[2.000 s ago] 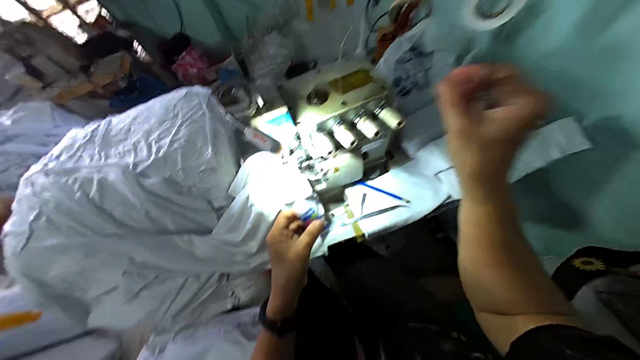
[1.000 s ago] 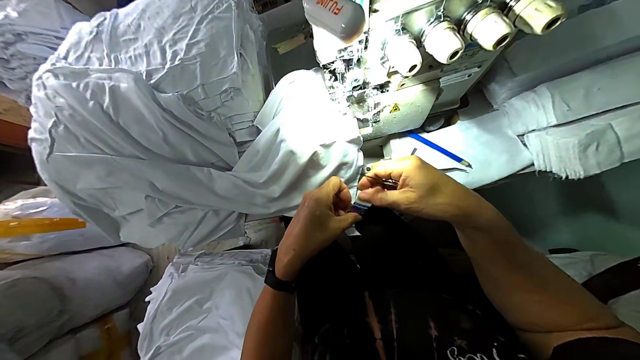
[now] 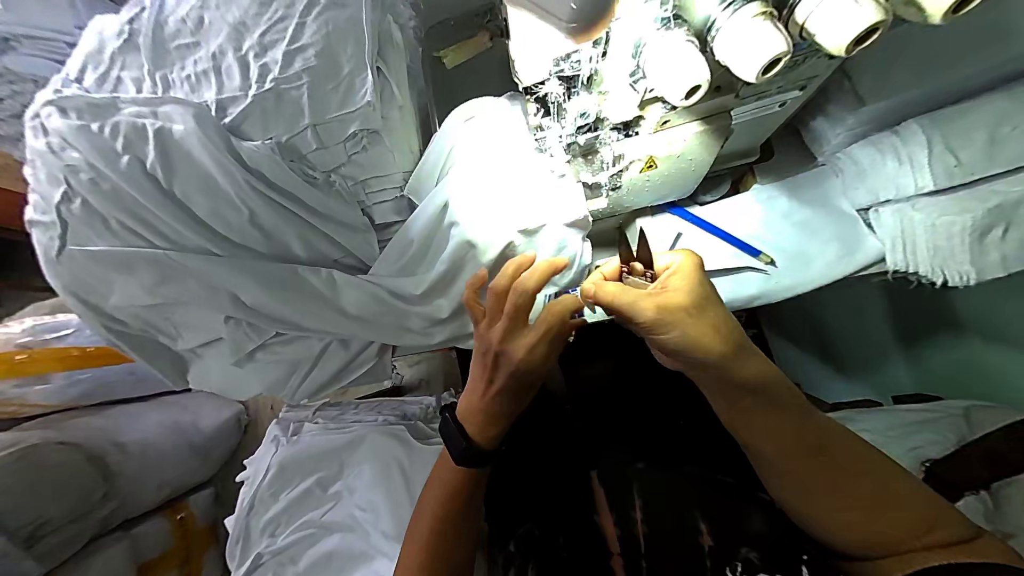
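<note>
My right hand (image 3: 668,308) holds thread snips (image 3: 637,262), their two pointed blades apart and pointing up toward the machine. Thumb and forefinger are pinched together at the left of the snips; what they pinch is too small to tell. My left hand (image 3: 516,340), with a black band on the wrist, has its fingers spread over the edge of the white fabric (image 3: 320,280). A small piece with blue markings (image 3: 566,296) shows between the hands, partly hidden by the left fingers. The fabric runs up to the overlock sewing machine (image 3: 664,160) under a bright light.
A blue pencil (image 3: 716,232) lies on white cloth right of the machine, with metal tweezers (image 3: 732,272) beside it. Folded white cloth (image 3: 936,240) extends to the right. More white fabric (image 3: 352,488) is stacked at lower left, near wrapped bundles (image 3: 120,456).
My right hand has come down from the raised position to beside my left hand. The left fingers, bent close to the right hand a second ago, are now spread. The view has moved closer.
</note>
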